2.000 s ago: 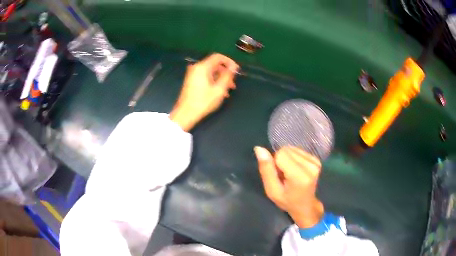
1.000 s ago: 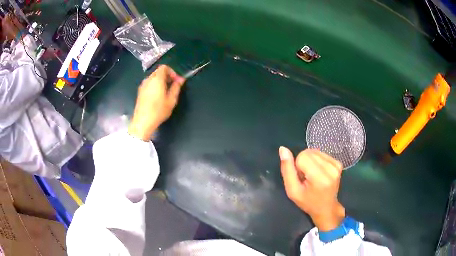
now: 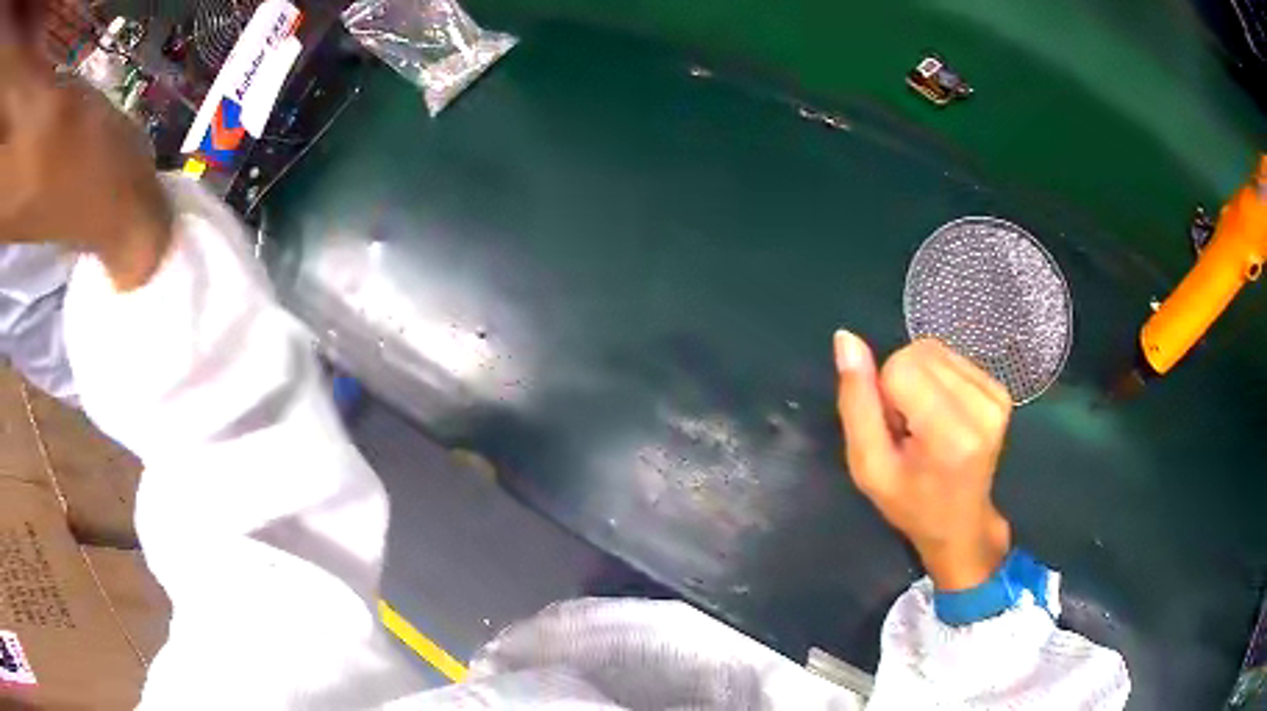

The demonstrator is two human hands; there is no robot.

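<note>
My right hand (image 3: pixel 928 442), with a blue wrist strap (image 3: pixel 998 586), is loosely curled with the thumb raised, at the near edge of the round dimpled screw plate (image 3: pixel 989 299). Nothing shows in its fingers. My left hand (image 3: pixel 70 167) is at the upper left, dark and blurred, cut off by the picture's edge. Its fingertips cannot be made out, nor whether it holds anything. The orange-yellow electric screwdriver (image 3: pixel 1206 289) lies at the right edge, its black nose towards the plate.
A clear zip bag (image 3: pixel 438 53) lies at the upper left, near a white-labelled box (image 3: pixel 250 84). A small dark unit (image 3: pixel 939 81) lies on the green belt, another beside the screwdriver. A brown carton (image 3: pixel 63 556) stands below left. Part of a person's pale sleeve shows behind my left arm.
My left hand, earlier over the mat with a thin pointed tool in its fingertips, has moved far left and towards the camera. My right hand keeps its curled pose by the plate. The view has shifted.
</note>
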